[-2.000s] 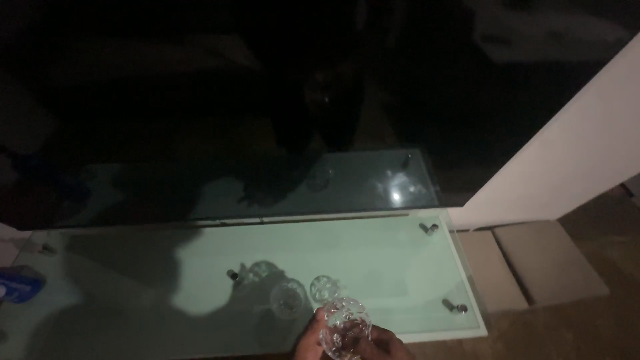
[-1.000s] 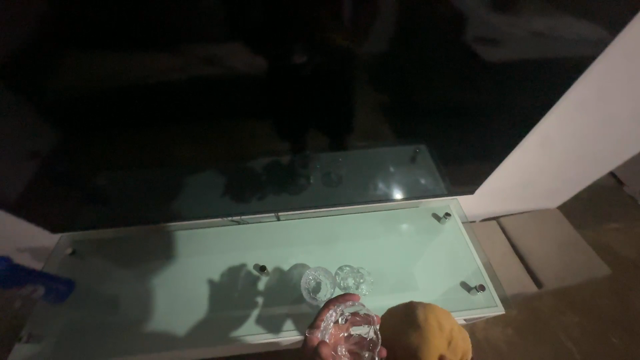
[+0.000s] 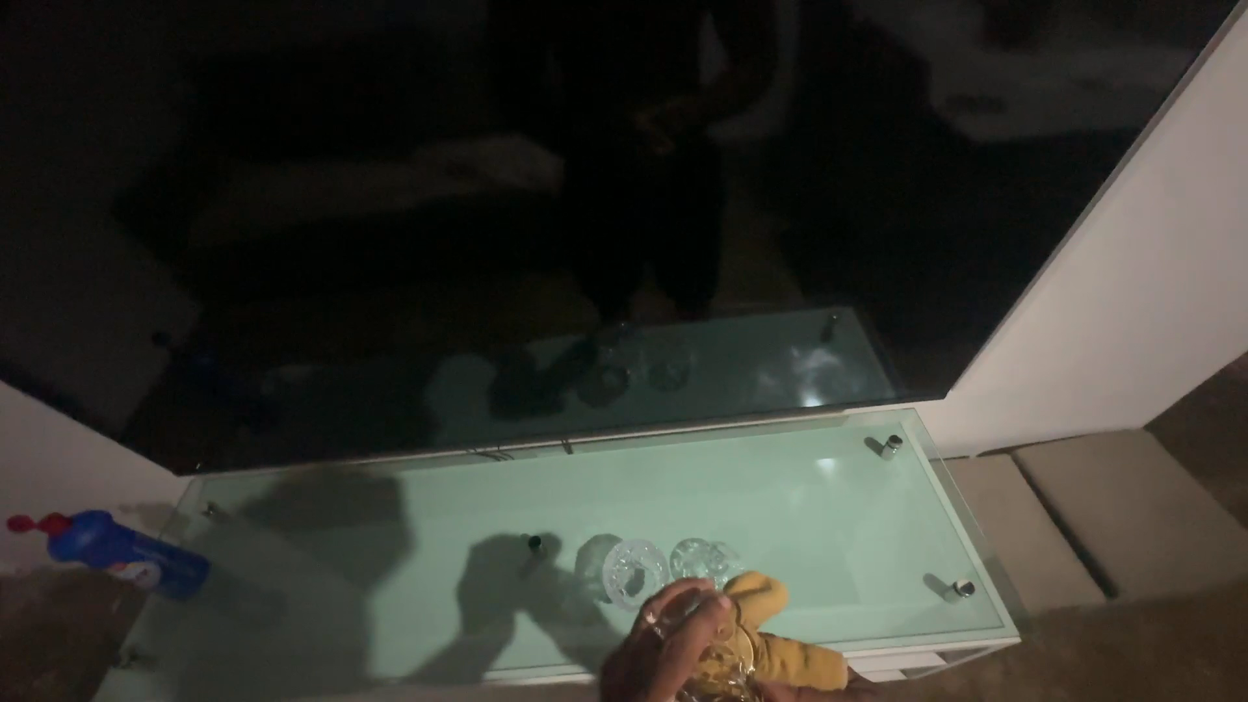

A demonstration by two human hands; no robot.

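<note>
At the bottom centre, my left hand (image 3: 663, 639) grips a clear glass piece (image 3: 726, 673), its form partly hidden by my fingers. A yellow cloth (image 3: 795, 658) lies against the glass, held by my right hand (image 3: 824, 690), of which only a little shows below the cloth. Just beyond my hands, a round cut-glass piece (image 3: 636, 573) stands on the glass-topped stand (image 3: 439, 585). To its right is more clear glassware (image 3: 694, 558), partly covered by the cloth.
A large dark glossy screen (image 3: 487, 195) rises behind the stand and reflects it. A blue bottle with a red cap (image 3: 136, 556) is at the stand's left end. Metal fittings (image 3: 892, 446) dot the glass top. Beige blocks (image 3: 1121, 517) lie on the right.
The yellow cloth, not visible two seconds ago and bunched beside the glass one second ago, is now pressed against the glass between my hands. More of the blue bottle shows.
</note>
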